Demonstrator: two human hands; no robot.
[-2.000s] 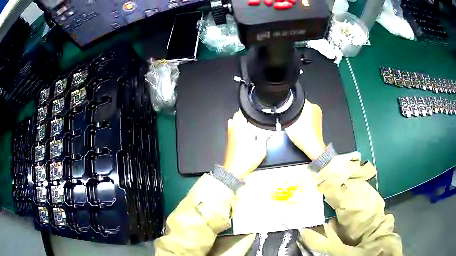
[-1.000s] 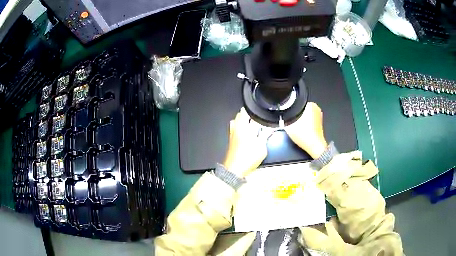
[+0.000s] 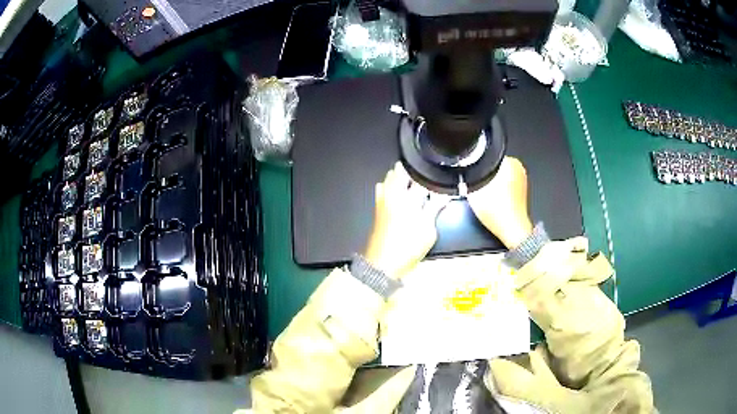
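Observation:
The black video microscope [image 3: 456, 105] stands over its wide black base [image 3: 347, 194], with a lit ring collar at its lower end. My left hand [image 3: 404, 222] is under the left side of the collar, overexposed, fingers bent towards the middle. My right hand [image 3: 503, 202] is under the right side. The fingertips of both hands are hidden by the collar and glare, so what they hold cannot be told. A bright light spot lies on the base between the hands. The white paper sheet [image 3: 420, 331] lies in front of the base, with yellow scraps [image 3: 469, 297] on it.
Stacked black blister trays [image 3: 174, 251] stand at the left, with modules in some pockets. A clear plastic bag [image 3: 271, 121], a smartphone [image 3: 307, 40] and a round tub [image 3: 575, 48] lie around the base. Two rows of modules [image 3: 687, 125] lie on the green mat at the right.
The view has shifted slightly, so the microscope, base and trays sit a little higher in the picture. Both hands remain under the collar, with only small changes in their position.

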